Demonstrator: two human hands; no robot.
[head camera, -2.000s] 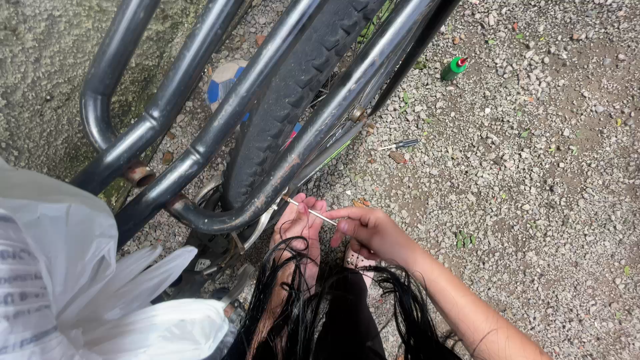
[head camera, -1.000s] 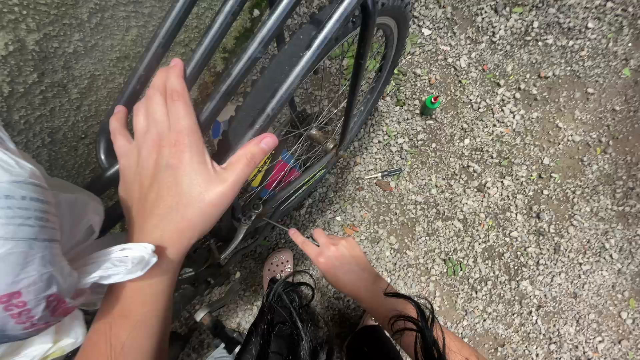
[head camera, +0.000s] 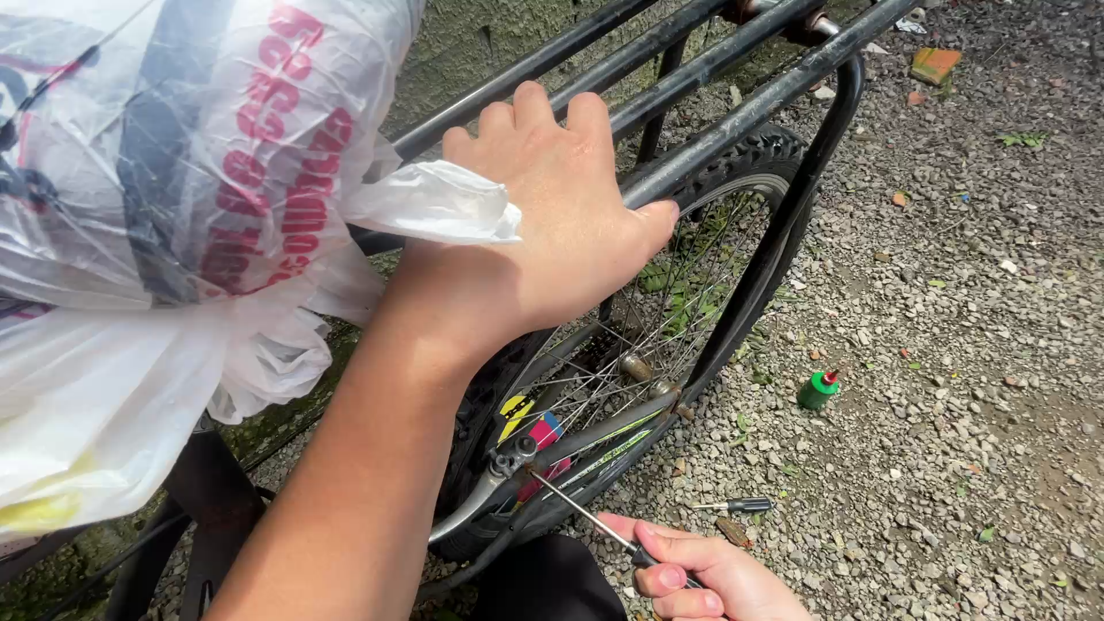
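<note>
My left hand (head camera: 552, 216) grips the black tubes of a bicycle's rear rack (head camera: 733, 129), its fingers curled over them. In my right hand (head camera: 699, 569) is a screwdriver (head camera: 586, 515) with a dark handle; its tip meets the frame beside the silver brake arm (head camera: 474, 507). The rear wheel (head camera: 776, 159) stands below the rack, with spokes and colourful pieces showing behind the frame tubes. The exact spot under the screwdriver's tip is too small to tell.
A white plastic bag (head camera: 259, 172) with red print hangs at the left, its knot against my left hand. On the gravel (head camera: 949, 448) lie a second screwdriver (head camera: 746, 505) and a green bottle with a red tip (head camera: 818, 391). A rough wall (head camera: 466, 52) stands behind the bicycle.
My left hand was low by the screwdriver two seconds ago, then raised with fingers spread, and is now on the rack. My right hand remains low by the frame. The view has shifted.
</note>
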